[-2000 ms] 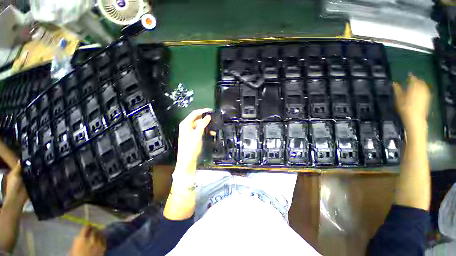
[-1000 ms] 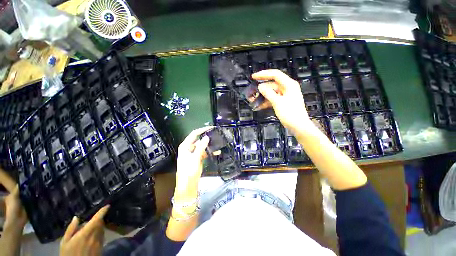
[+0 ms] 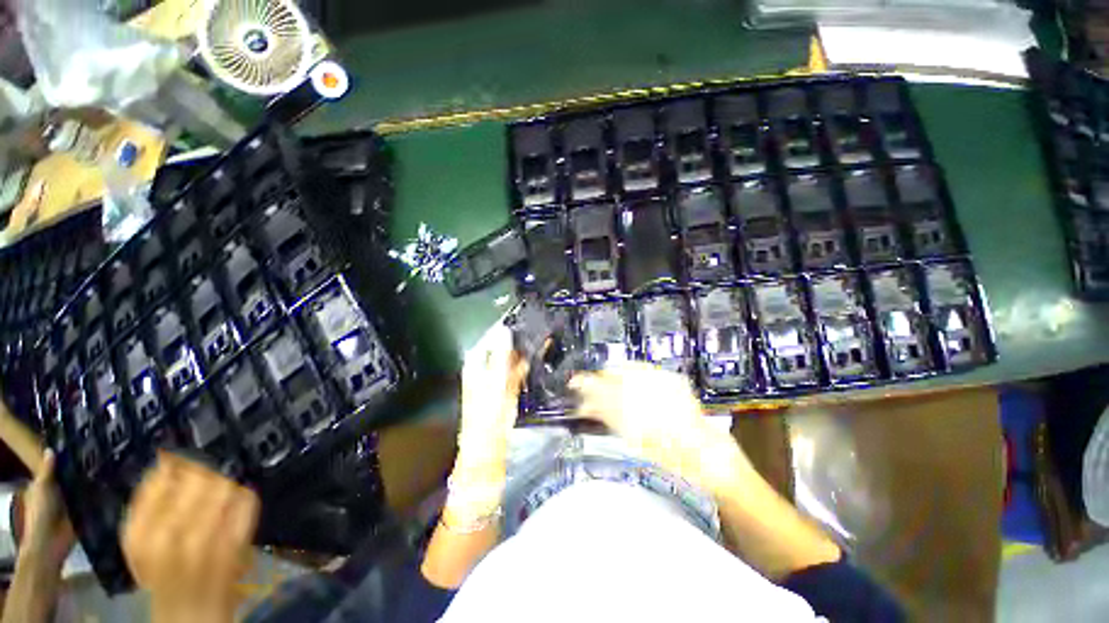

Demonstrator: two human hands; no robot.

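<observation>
My left hand, at the blister tray's lower left corner, grips a black plastic housing. My right hand is blurred, with its fingertips close to the housing's lower part; whether it holds anything is unclear. Another black housing lies tilted between the pile of small silvery-white inserts and the tray's left edge. The black blister tray has three rows of pockets, most holding housings; two middle-row pockets look empty. The corner pocket is hidden by my hands and the housing.
Another filled black tray stands at an angle on the left, with another person's hands at its lower side. A small white fan and a crumpled clear bag are behind it. Part of another tray is at the right.
My right hand has moved from the tray's upper left down beside my left hand. A housing now lies beside the insert pile. The other person's near hand has moved up.
</observation>
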